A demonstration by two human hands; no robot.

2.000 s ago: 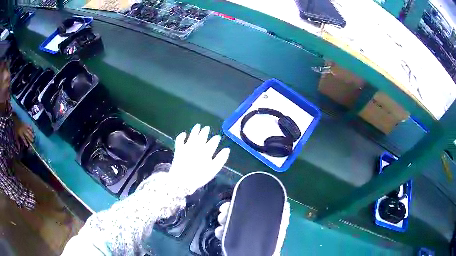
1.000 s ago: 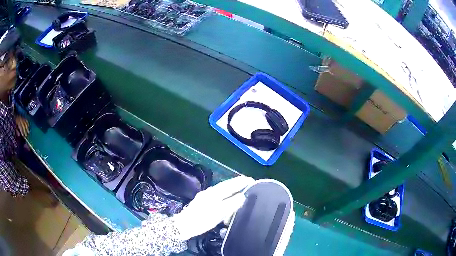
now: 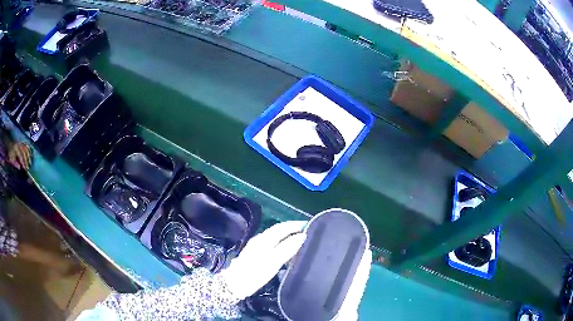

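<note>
A dark grey oval unit (image 3: 325, 266) with a pale rim is held up at the bottom centre. My left hand (image 3: 264, 257), in a white glove, has its fingers against the unit's upper left edge. My right hand (image 3: 359, 285), also gloved in white, holds the unit's right side from behind, and most of it is hidden. Left of my hands, a black inner tray (image 3: 246, 210) has a bagged cable (image 3: 188, 246) in its lower hollow. Another black inner tray (image 3: 174, 168) stands beside it. A further tray is mostly hidden under my left hand.
A blue tray (image 3: 259, 125) on the belt carries black headphones (image 3: 308, 153) on a white sheet. Another blue tray (image 3: 453, 213) lies right, behind a green post (image 3: 465, 226). Nested black trays (image 3: 100, 110) stand left. Brown cartons (image 3: 474, 133) sit under the white shelf (image 3: 496, 69). A person's hand (image 3: 20, 155) shows far left.
My left hand was spread above the black trays and has come down to the oval unit's edge. The blue trays with headphones have shifted left and slightly up in view.
</note>
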